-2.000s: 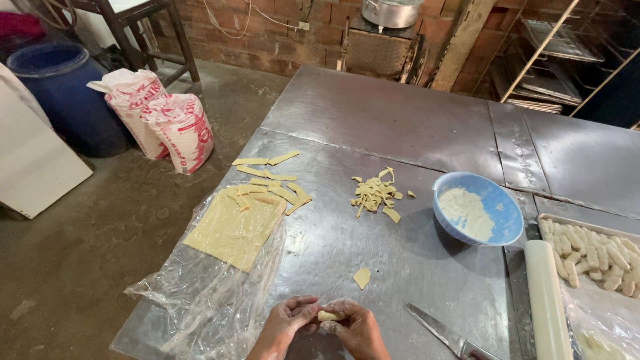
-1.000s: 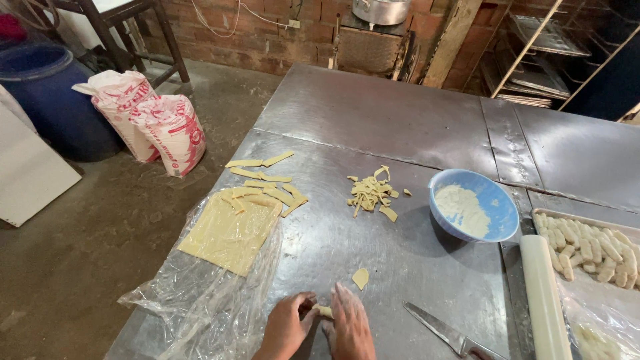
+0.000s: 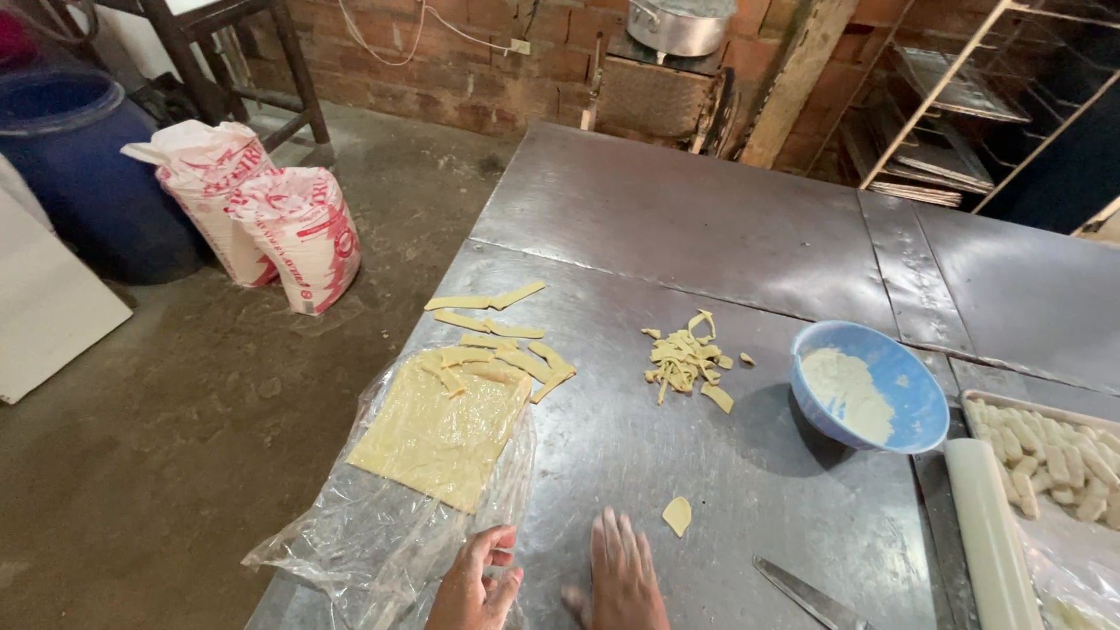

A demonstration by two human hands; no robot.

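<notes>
My left hand [image 3: 479, 579] is at the bottom edge with curled, parted fingers and nothing seen in it, beside clear plastic film [image 3: 341, 560]. My right hand [image 3: 619, 569] lies palm down and flat near the metal tabletop; whatever is under it is hidden. A small leaf-shaped dough piece [image 3: 677, 516] is just right of it, and a knife blade [image 3: 805, 595] lies farther right. Up and left, a flat dough sheet [image 3: 442, 429] rests on the film, with dough strips [image 3: 516, 331] at its far end. A pile of dough scraps [image 3: 685, 357] sits mid-table.
A blue bowl of flour [image 3: 919, 411] stands right of the scraps. At the right edge are a white cylinder [image 3: 989, 534] and a tray [image 3: 1041, 404] of shaped dough pieces. Printed sacks [image 3: 302, 236] and a blue barrel [image 3: 96, 192] stand on the floor beyond the table's left edge.
Two seconds ago both hands held a small dough piece together. Now they are apart, the right one flattened palm down, and that piece is no longer visible.
</notes>
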